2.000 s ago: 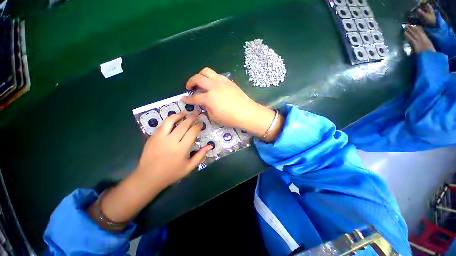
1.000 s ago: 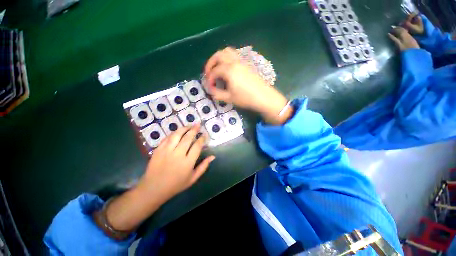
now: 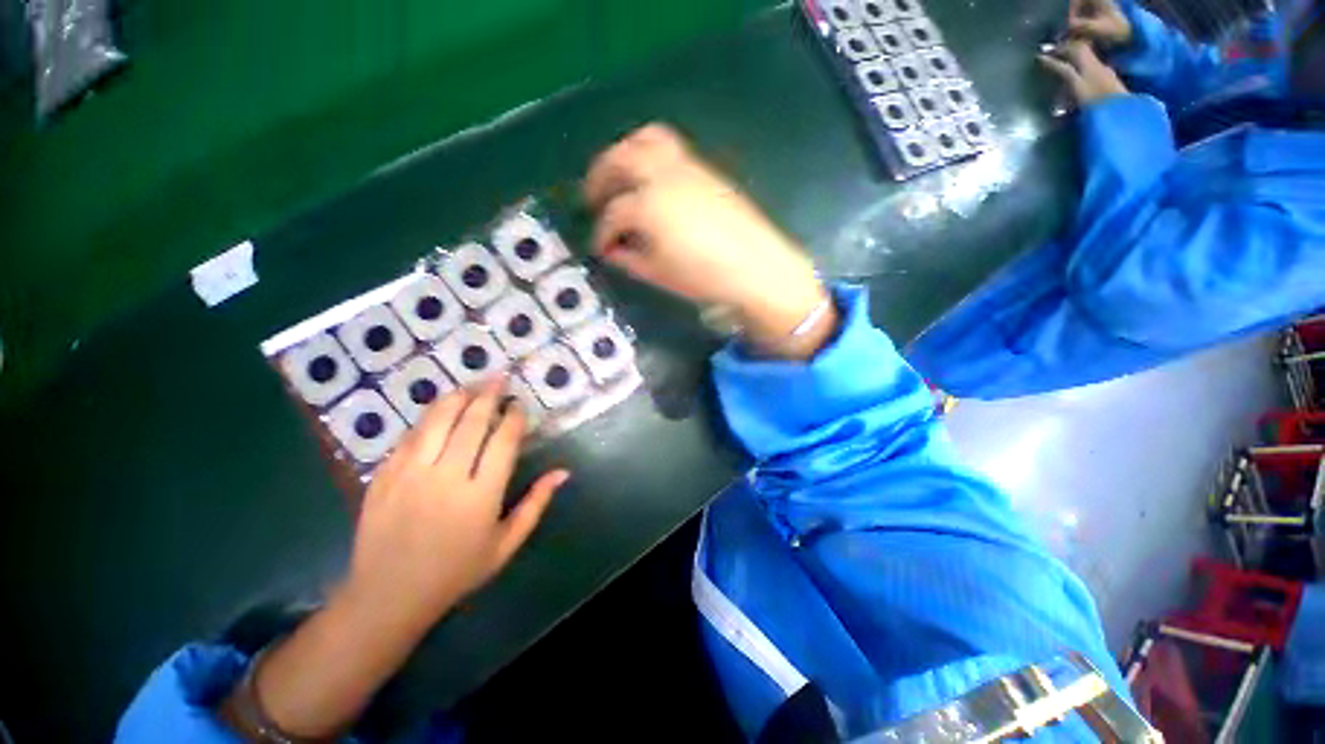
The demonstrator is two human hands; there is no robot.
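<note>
A silvery panel [image 3: 449, 342] of pale rounded units with dark round centres lies at a slant on the dark green mat, with a white strip along its upper left edge. My left hand [image 3: 436, 502] rests with spread fingers on the panel's lower edge and partly covers it. My right hand [image 3: 683, 233] is raised just right of the panel's upper right corner, with bent fingers and blurred. Whether it pinches a small part cannot be seen. The pale component pile does not show; my right hand is over that area.
A thick stack of similar panels [image 3: 907, 70] lies at the upper right. Beyond it are another person's hands [image 3: 1087, 66] and blue sleeves. A white paper label [image 3: 224, 273] lies behind the panel. A clear bag [image 3: 73, 55] is at the upper left. A metal bracket [image 3: 1024, 704] shows at the bottom.
My right hand has left the panel, reached the pile area and stays raised there. Fewer fingers cover the panel than at first. The whole view has shifted, so things sit further left.
</note>
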